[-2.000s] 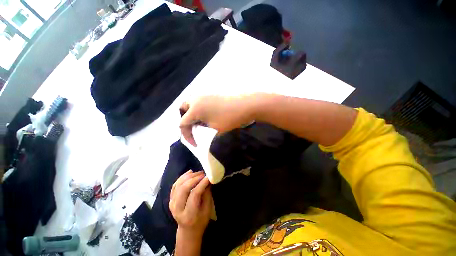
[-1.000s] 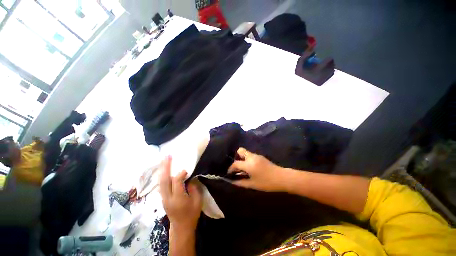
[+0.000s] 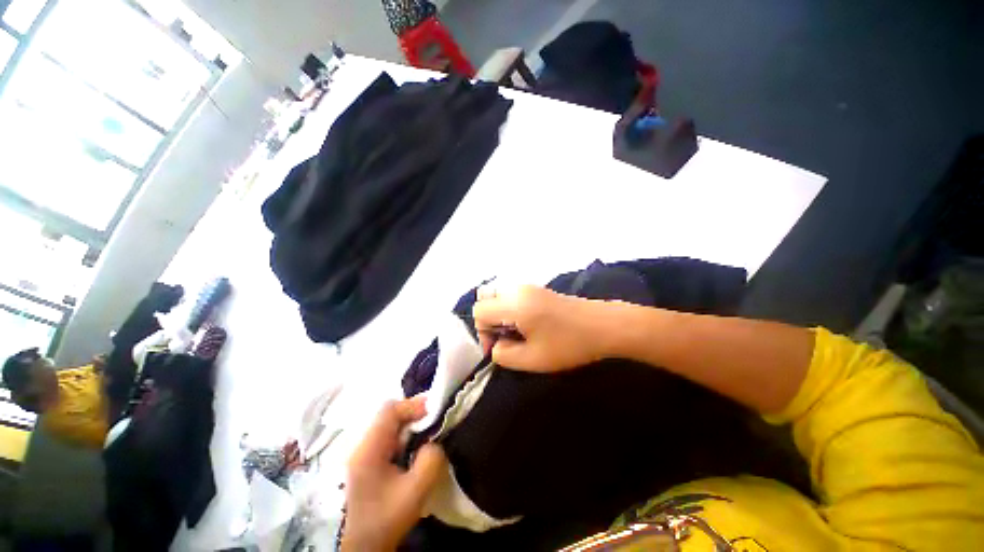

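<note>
A large black garment (image 3: pixel 604 431) lies over my lap and the table's near edge. A white strip or template (image 3: pixel 453 361) runs along its opening, and another pale part (image 3: pixel 462 505) hangs below my left hand. My left hand (image 3: pixel 391 469) pinches the lower end of the opening between thumb and fingers. My right hand (image 3: pixel 531 328) pinches the upper end of the same edge. The edge is stretched diagonally between the hands. I cannot make out a needle or thread.
A black garment pile (image 3: pixel 372 205) lies on the white table (image 3: pixel 745 178). A dark open box (image 3: pixel 655 145) with something blue stands at the far edge. White scraps and dark trims (image 3: pixel 264 464) lie at left. A person in yellow (image 3: pixel 81 404) is at far left, beside more black cloth (image 3: pixel 162 442).
My right hand has moved left and up to the upper end of the opening. My left hand has moved slightly down. The white piece now lies along the edge between the hands.
</note>
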